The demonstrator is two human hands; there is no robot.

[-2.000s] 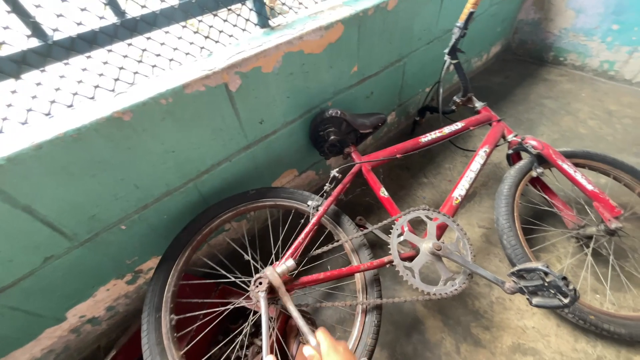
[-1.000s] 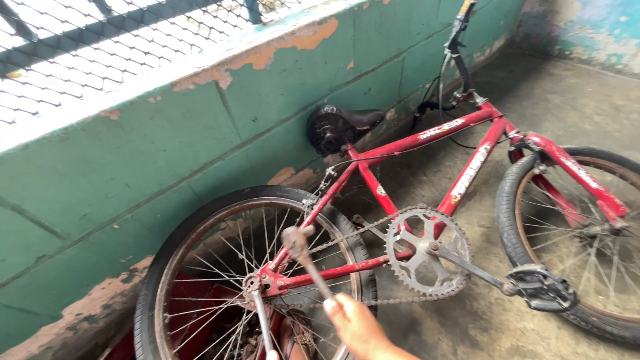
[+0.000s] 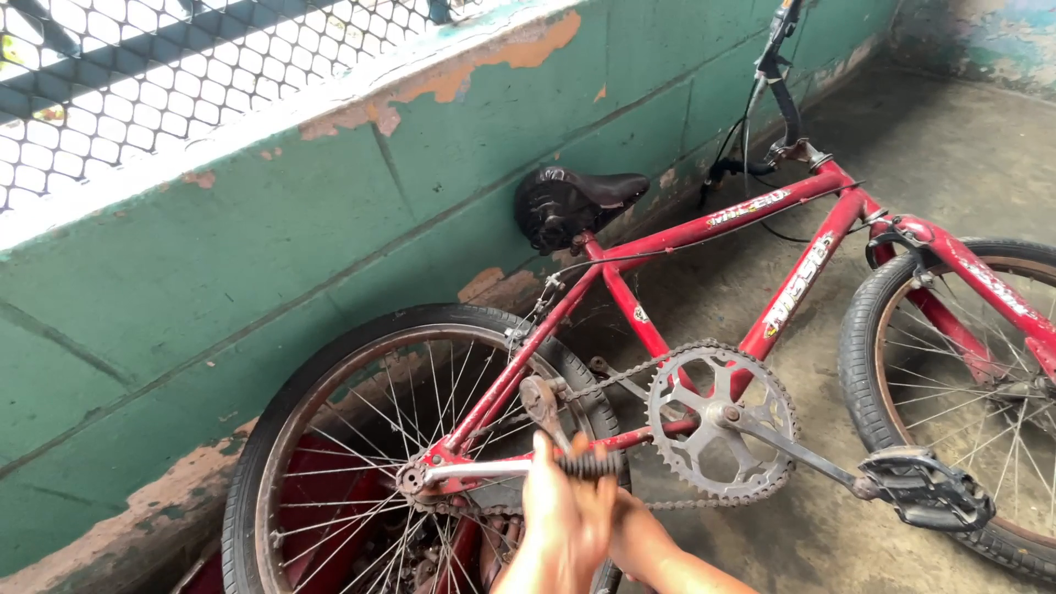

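Observation:
A silver wrench (image 3: 483,470) lies nearly level, its left end at the rear axle (image 3: 412,477) of a red bicycle (image 3: 652,318). My left hand (image 3: 554,511) is around this wrench, where a dark ribbed grip (image 3: 590,466) shows beyond the palm. Just behind and to the right, my right hand (image 3: 631,528) holds a ratchet wrench, its round worn head (image 3: 540,400) raised above the chainstay. The hands overlap, and the right fingers are blurred and partly hidden. The chain (image 3: 701,502) runs from the rear wheel to the chainring (image 3: 722,425).
The rear tire (image 3: 247,462) and black saddle (image 3: 577,202) are close to a peeling green block wall (image 3: 272,272). A pedal (image 3: 928,487) and the front wheel (image 3: 866,363) are at the right, over a concrete floor (image 3: 825,544). Dark red objects show behind the rear spokes.
The silver wrench has swung from pointing down to nearly level, pointing right. My left hand has come into view beside my right, which has moved with the ratchet wrench.

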